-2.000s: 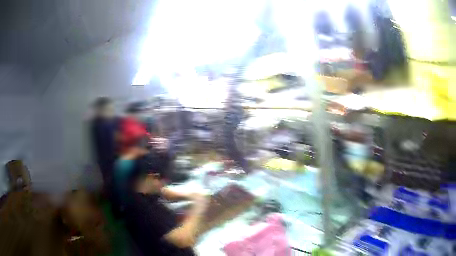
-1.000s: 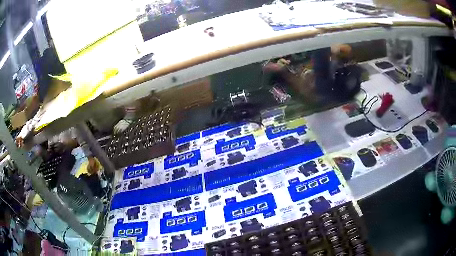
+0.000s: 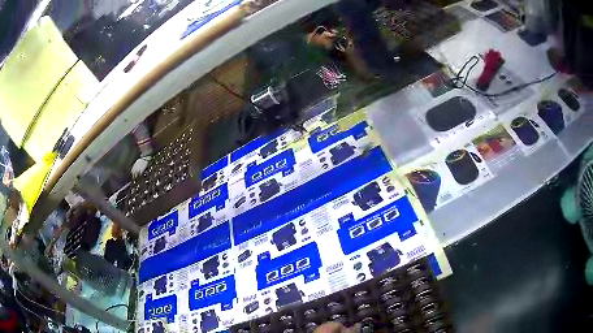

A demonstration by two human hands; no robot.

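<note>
A dark brown partitioned tray [image 3: 409,306] lies at the near edge of the bench, cut off by the frame's bottom. Small shiny parts sit in its cells. A small bit of a hand [image 3: 335,327] shows over the tray at the bottom edge. By its place it looks like my right hand; its fingers are mostly cut off, so its hold is hidden. My left hand is not in view. The tray stands against printed sheets [image 3: 312,218] with blue bands.
A second parts tray [image 3: 162,172] stands at the left, with another person's pale gloved hand [image 3: 141,164] at it. A silvery spool [image 3: 268,97] stands behind the sheets. A red-handled tool [image 3: 489,68] lies upper right. A raised shelf edge [image 3: 136,78] crosses above. A mint-green fan [image 3: 577,208] is at right.
The view has swung from the blurred room down to the bench, then tilted and shifted right. A bit of hand now shows at the near tray. The gloved hand at the far tray is now clearer.
</note>
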